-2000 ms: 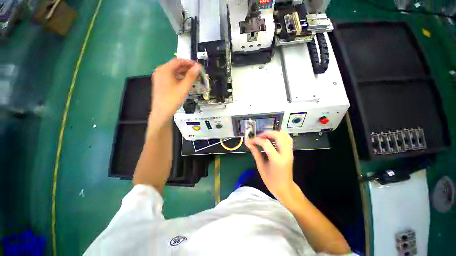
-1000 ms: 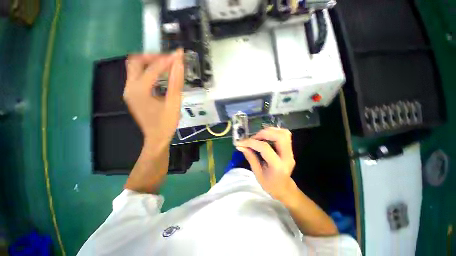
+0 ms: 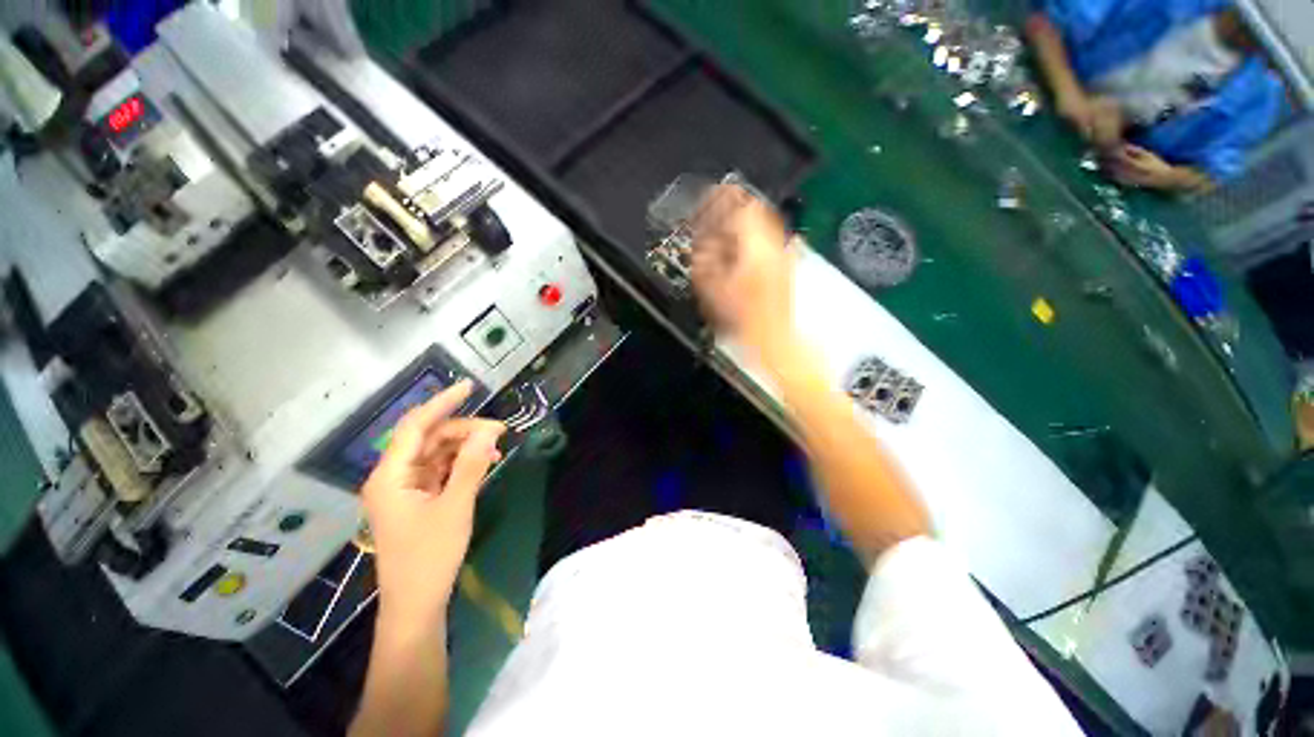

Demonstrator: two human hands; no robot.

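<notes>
My right hand [image 3: 742,267] is blurred over the near corner of the black parts tray [image 3: 634,137], at the silver housings [image 3: 672,259] there. Its fingertips are hidden, so I cannot tell whether it holds one. My left hand [image 3: 432,468] is in front of the machine's touch screen [image 3: 389,418], fingers bent and apart, with nothing seen in it. One silver housing [image 3: 137,432] sits in the left slide's fixture. Another housing [image 3: 372,235] sits in the right slide's fixture.
The white strip [image 3: 994,490] carries grouped housings [image 3: 883,389], with more at its far end. A perforated dish [image 3: 876,246] lies beyond it. The red button [image 3: 551,294] is at the machine's front right. Another person [image 3: 1153,87] in blue works at upper right.
The view has swung to the right. My right hand has gone from the machine's front, where it held a housing, to the tray. My left hand has left the left fixture for the touch screen.
</notes>
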